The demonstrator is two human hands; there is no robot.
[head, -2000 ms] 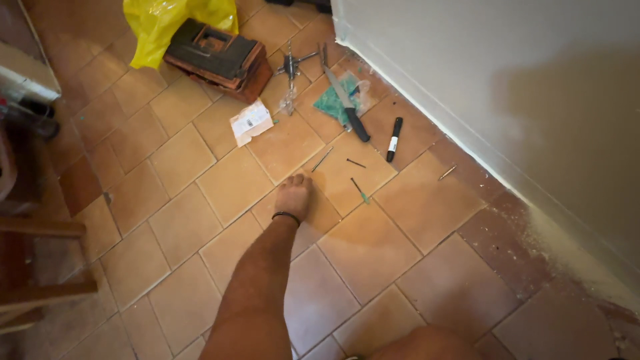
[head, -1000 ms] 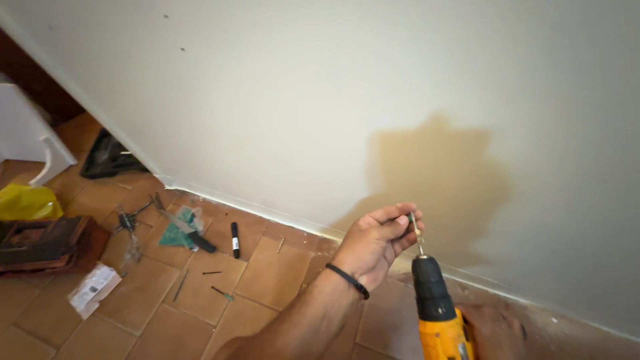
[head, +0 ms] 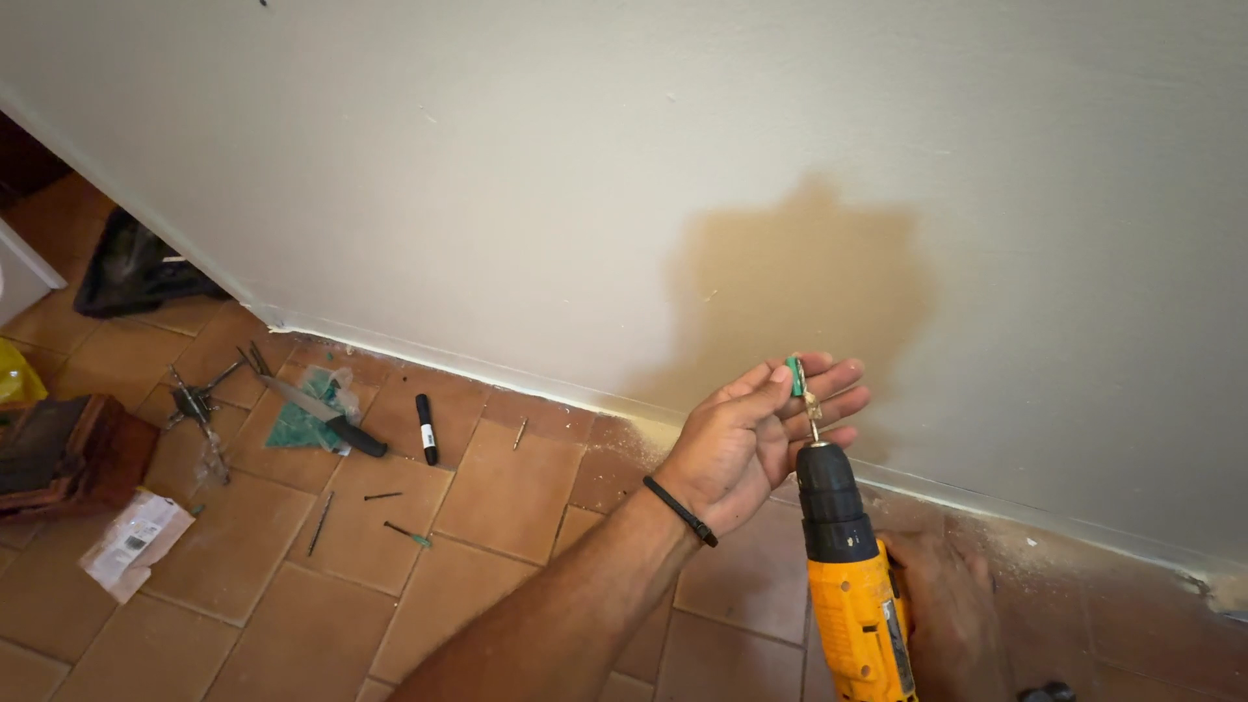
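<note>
My left hand (head: 746, 434), with a black bracelet at the wrist, pinches a small green plastic wall plug (head: 795, 376) between thumb and forefinger. The plug lies against the tip of a metal bit (head: 814, 421) in the black chuck of a yellow cordless drill (head: 858, 595). Something pale clings to the bit just below the plug. The drill points up and away, in front of the wall. My right hand (head: 941, 595) is around the drill's far side; its fingers on the grip are largely hidden.
A kitchen knife (head: 331, 414) lies across a bag of green plugs (head: 292, 429). Nearby are a black marker (head: 426, 429), screws (head: 400, 531), a loose bit (head: 520, 434), a chuck-like metal tool (head: 195, 405), crumpled paper (head: 136, 546) and a toolbox (head: 68, 458). The white wall (head: 487, 195) rises ahead.
Two seconds ago one hand was down at the floor tiles and no drill showed. One second ago the drill was in view, with my left hand at its bit. The view has swung toward the wall.
</note>
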